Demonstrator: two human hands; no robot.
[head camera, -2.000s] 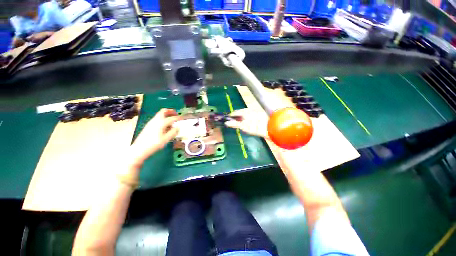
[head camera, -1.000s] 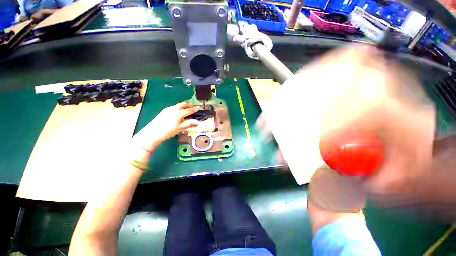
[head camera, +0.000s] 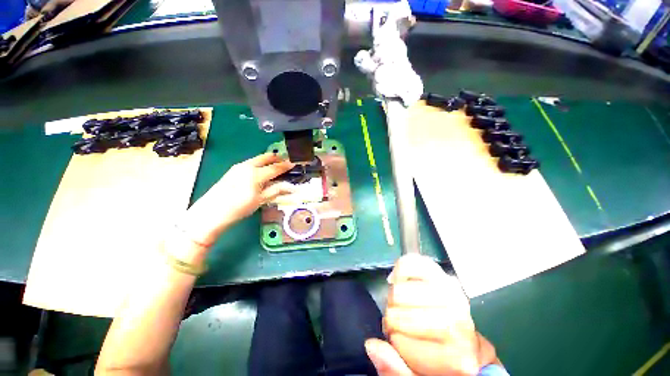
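The arbor press head (head camera: 283, 66) stands over the green press base (head camera: 308, 244). Its dark ram (head camera: 299, 147) is down at a black part (head camera: 303, 173) in the pale fixture (head camera: 297, 194). My left hand (head camera: 253, 183) is at the fixture's left side, fingers on the black part. My right hand (head camera: 430, 316) is closed around the lower end of the press lever (head camera: 402, 176); the lever knob is hidden in it. A pale ring (head camera: 301, 222) lies at the front of the base.
Cardboard sheets lie left (head camera: 110, 235) and right (head camera: 492, 228) of the press, each with rows of black parts (head camera: 139, 132) at the back. The conveyor belt (head camera: 169, 66) runs behind. A pink bin (head camera: 529, 10) is beyond it.
My right hand has brought the lever from the right down towards me, and the ram is lower. My left hand went from beside the fixture onto the black part now in it.
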